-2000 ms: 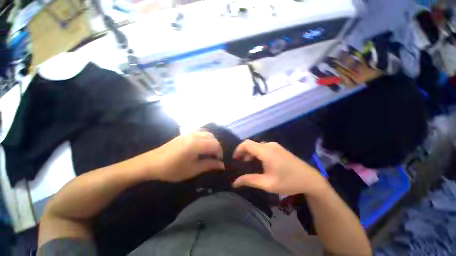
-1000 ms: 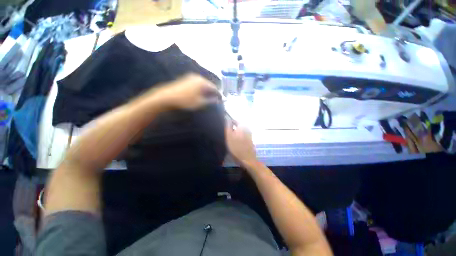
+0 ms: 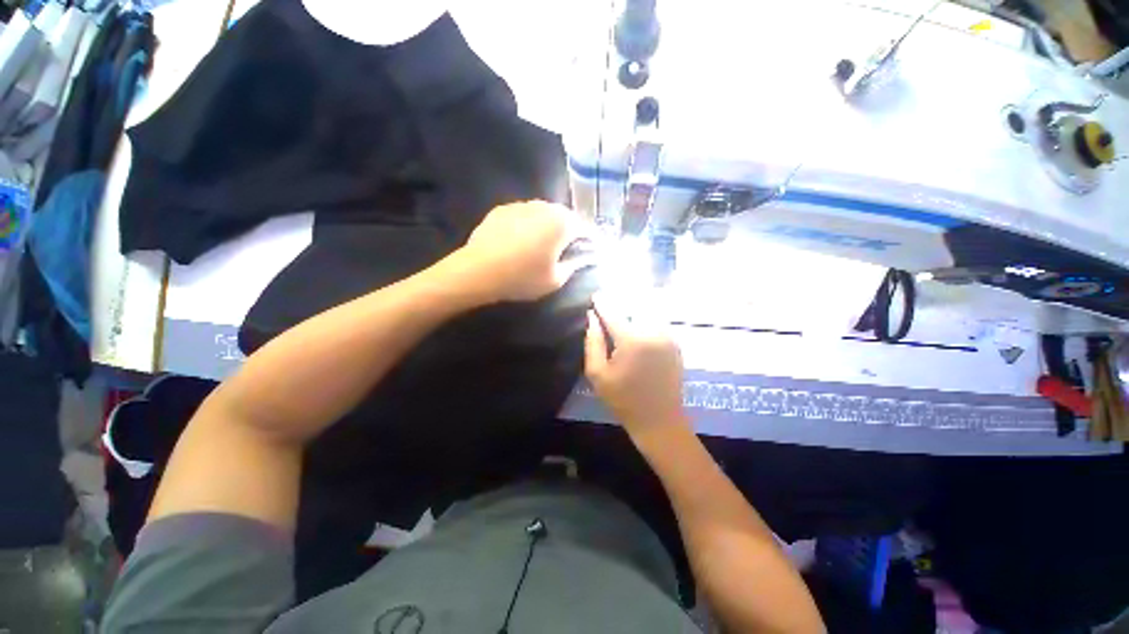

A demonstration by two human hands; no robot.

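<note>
A black garment (image 3: pixel 359 149) lies spread on the white table left of the needle and hangs over the front edge towards my lap. My left hand (image 3: pixel 532 254) grips its right edge close to the presser foot and needle area, which is washed out by the lamp. My right hand (image 3: pixel 629 365) pinches the same black edge just below, thumb and fingers together. The white sewing machine (image 3: pixel 792 186) with a blue stripe stands right of the hands. The exact seam at the needle is hidden by glare and fingers.
Black-looped snips (image 3: pixel 894 307) lie under the machine arm. A ruler strip (image 3: pixel 842 406) runs along the front edge. A red-handled tool (image 3: pixel 1065 394) lies at the right end. Blue and grey cloth (image 3: pixel 77 211) hangs at the left. A blue basket (image 3: pixel 854 564) is below right.
Both hands moved from over the lap to the garment edge beside the needle and now hold it there. The view has turned and come closer to the machine's needle end.
</note>
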